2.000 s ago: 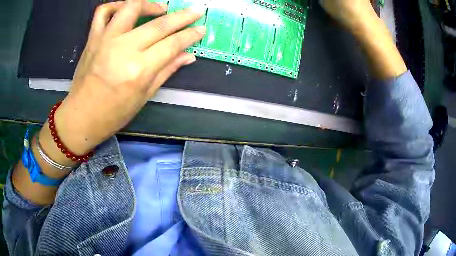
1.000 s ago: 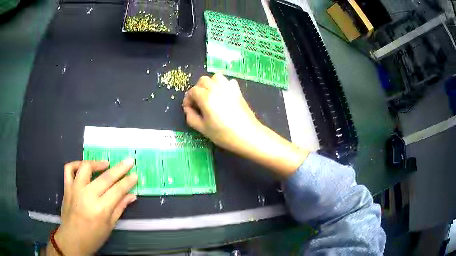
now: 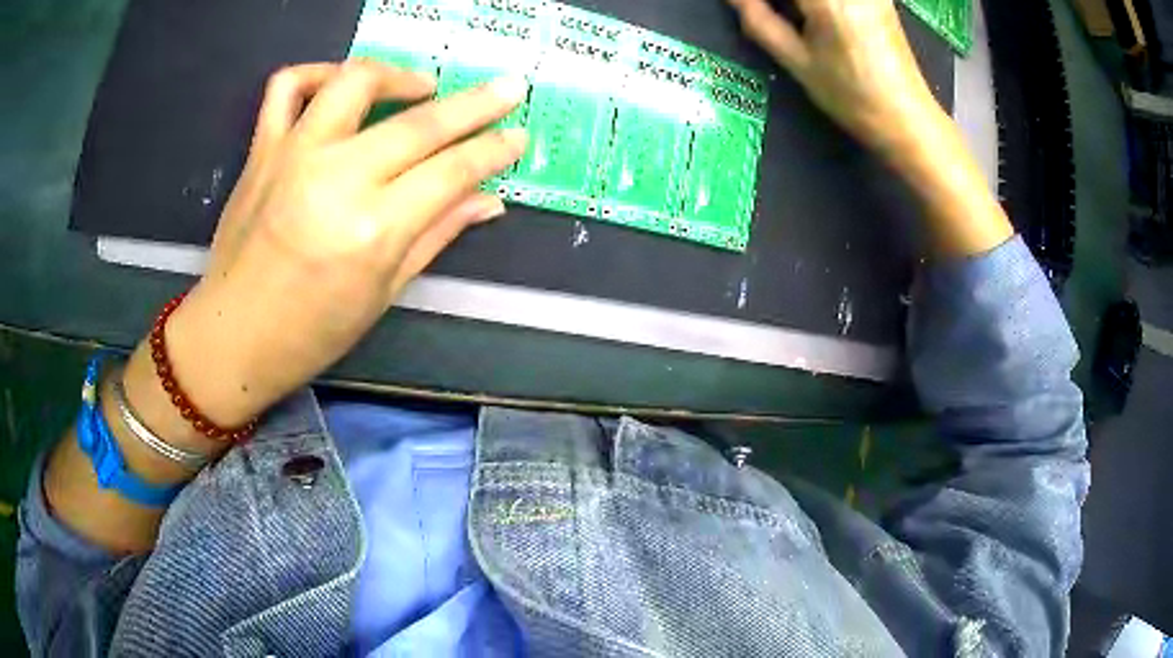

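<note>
A green PCB panel [image 3: 643, 129] lies on the black mat [image 3: 618, 276], with rows of holes and pads along its far edge. My left hand [image 3: 347, 180] rests flat on the panel's left part, fingers spread, fingertips on its surface. My right hand [image 3: 836, 52] is beyond the panel's right far corner, over the mat, and is cut off by the top edge. Its fingertips are partly out of view, and whether it holds a small component cannot be seen.
A second green PCB panel [image 3: 949, 18] shows at the top right. A black slotted rack [image 3: 1033, 142] stands right of the mat. A pale backing sheet [image 3: 656, 337] shows along the near edge, before the bench edge.
The view has tipped back toward my body, so the component pile and tray have left the picture. My right hand is farther from the panel. My left hand stays on the panel.
</note>
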